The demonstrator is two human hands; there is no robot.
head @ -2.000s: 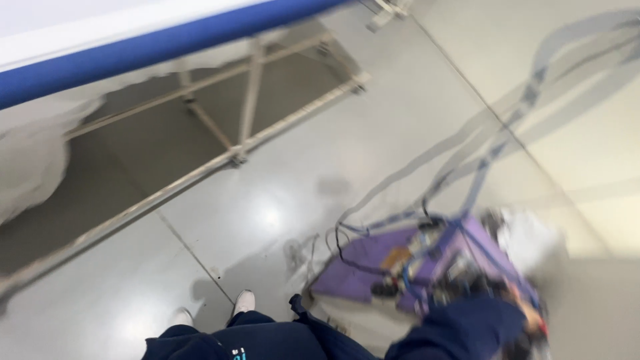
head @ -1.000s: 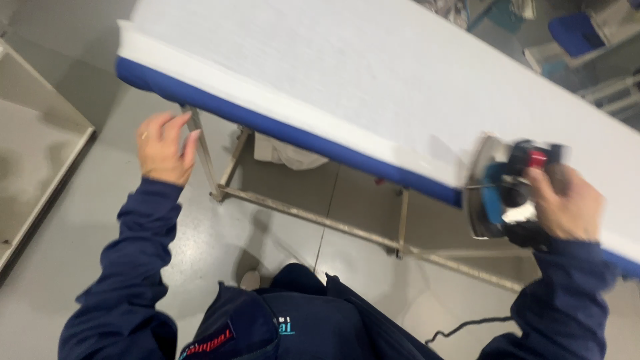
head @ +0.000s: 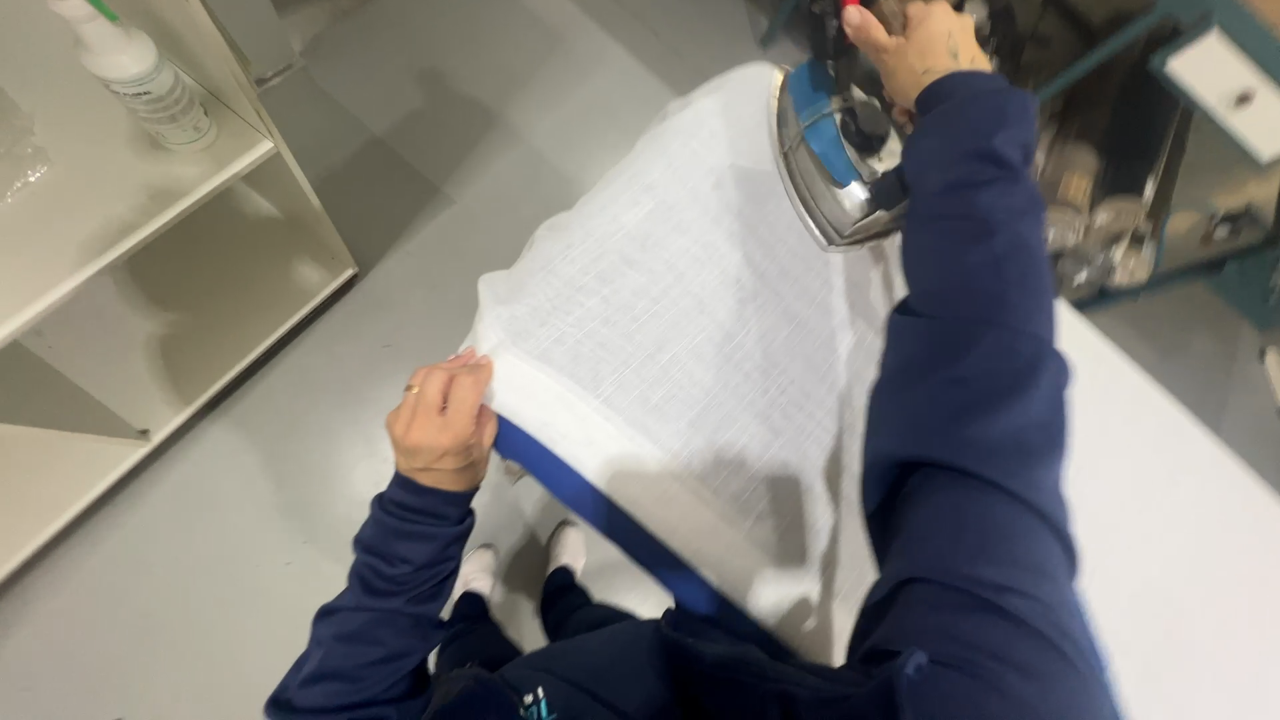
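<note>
My right hand [head: 925, 50] grips the handle of a blue and silver clothes iron [head: 835, 150] at the top right. The iron rests at the far right edge of a white woven cloth [head: 680, 290], on the narrow end of an ironing board [head: 1160, 480]. My left hand [head: 443, 420] pinches the near left corner of the cloth between thumb and fingers. A blue trim [head: 600, 510] runs along the near edge of the board, from my left hand down toward my body. The underside of the iron is hidden.
A cream shelf unit [head: 180, 230] stands at the left, with a white spray bottle [head: 160, 95] on it. A teal metal frame [head: 1110, 50] with blurred items stands at the top right. My shoes [head: 566, 548] are on the grey floor below.
My left hand, apart from the cloth and with nothing in it one second ago, now holds the cloth's corner. The iron has moved from the board's near edge to the far side. The view has shifted strongly.
</note>
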